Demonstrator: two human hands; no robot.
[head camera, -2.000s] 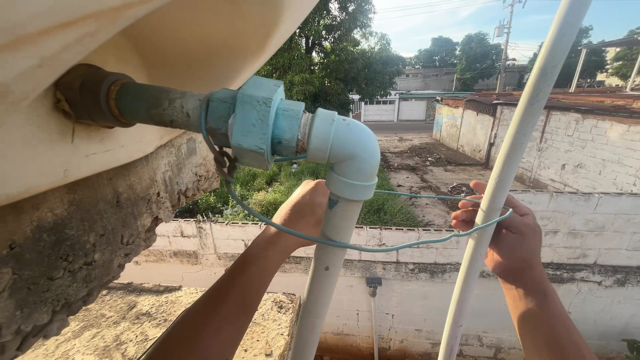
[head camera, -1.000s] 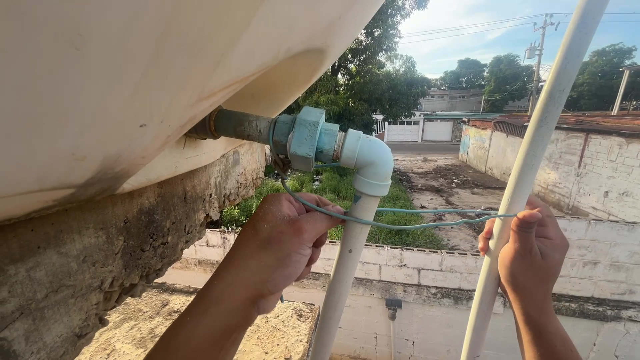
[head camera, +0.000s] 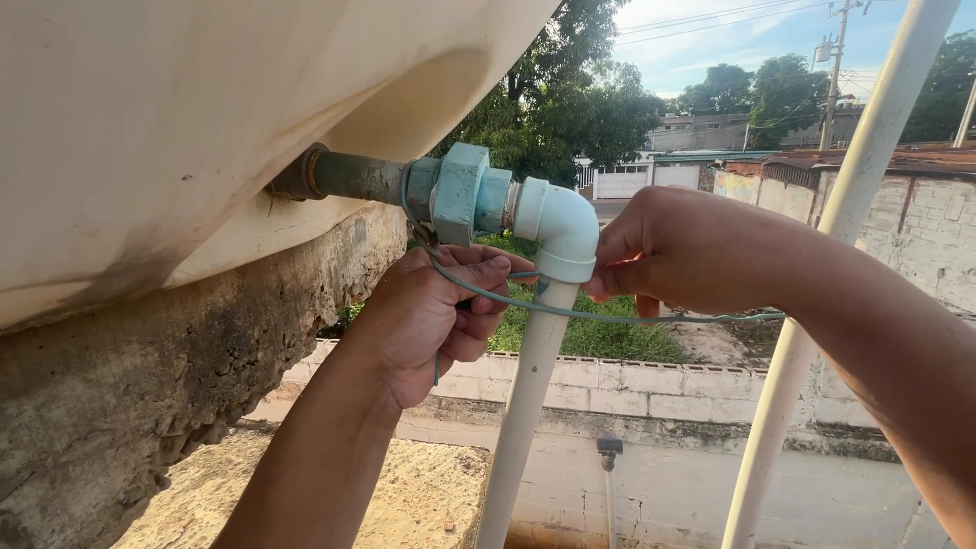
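A green insulated wire (head camera: 568, 311) loops around the pipe beside the blue union fitting (head camera: 460, 194) and runs right, across the front of the vertical PVC pipe (head camera: 526, 389), to the slanted PVC pipe (head camera: 781, 381). Below the union, my left hand (head camera: 450, 316) pinches the wire between thumb and fingers; a loose end hangs under it. My right hand (head camera: 640, 252) is behind and right of the white PVC elbow (head camera: 563, 225), fingers bent close to the pipe. The elbow partly hides its fingertips, so what they hold does not show.
A large cream plastic tank (head camera: 191, 114) overhangs the left side, above a rough concrete slab (head camera: 191, 343). Beyond the pipes stand a white block wall (head camera: 648, 396) and a thin pipe with a grey fitting (head camera: 609, 447). Grass and trees lie further back.
My right hand has moved left from the slanted pipe to the elbow. My left hand, lately in front of the vertical pipe, is now left of it, under the union.
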